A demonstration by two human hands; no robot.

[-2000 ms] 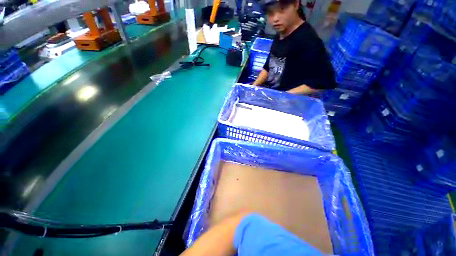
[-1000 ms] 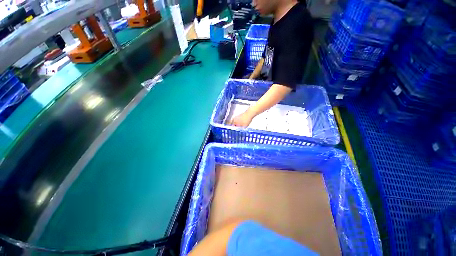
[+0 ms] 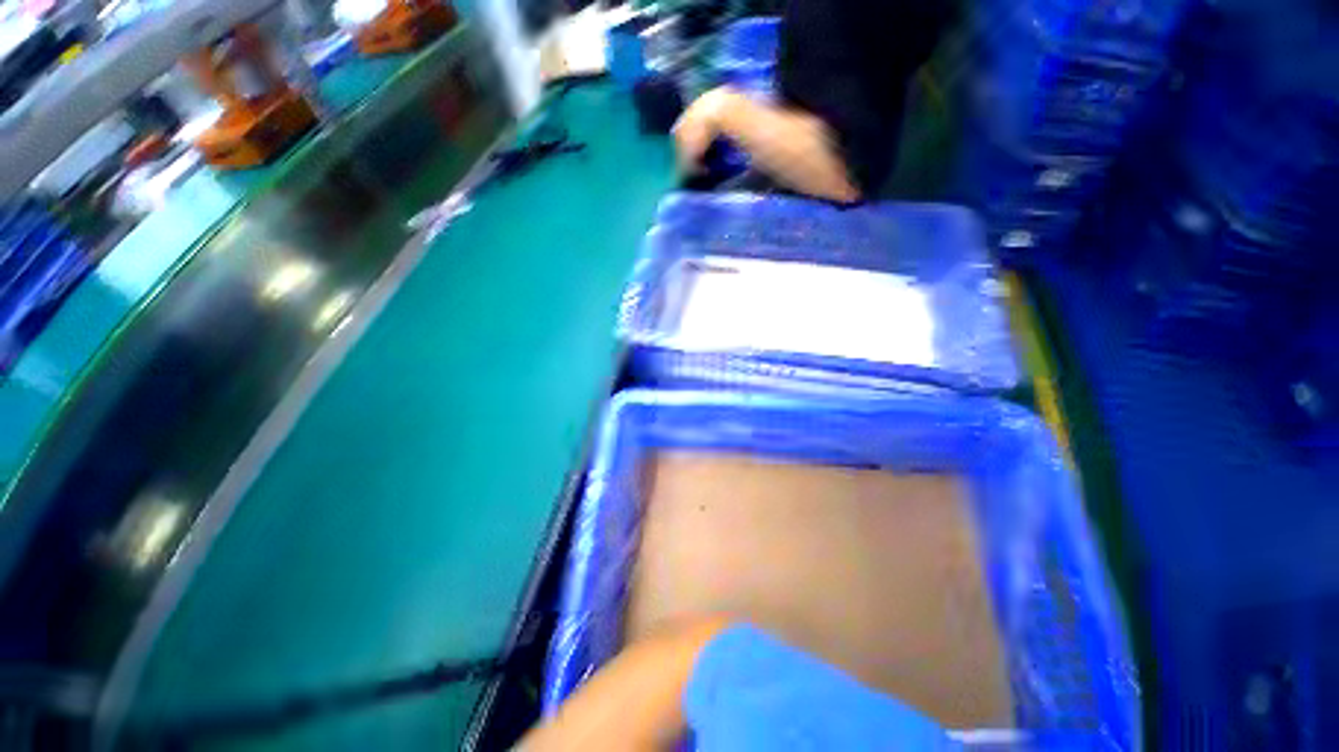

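The picture is blurred. Neither of my hands is in view. A bare forearm and a blue sleeve, probably of my right arm, show at the bottom centre, cut off by the edge. A blue crate [image 3: 1072, 610] lined with clear film stands below me. A flat brown cardboard liner [image 3: 815, 544] lies in its bottom, partly hidden by the arm and sleeve.
Green bench top [image 3: 397, 456] to the left, with a dark conveyor beyond. A dark cable [image 3: 382, 686] crosses the lower left. Black cord [image 3: 536, 152] lies farther up. Behind my crate is another crate [image 3: 969, 287] with white sheets [image 3: 808, 312]; a person's hand [image 3: 771, 140] is beyond it.
The view has shifted and blurred. The other person's hand has left the neighbouring crate and is now above its far edge. My forearm stays at the bottom.
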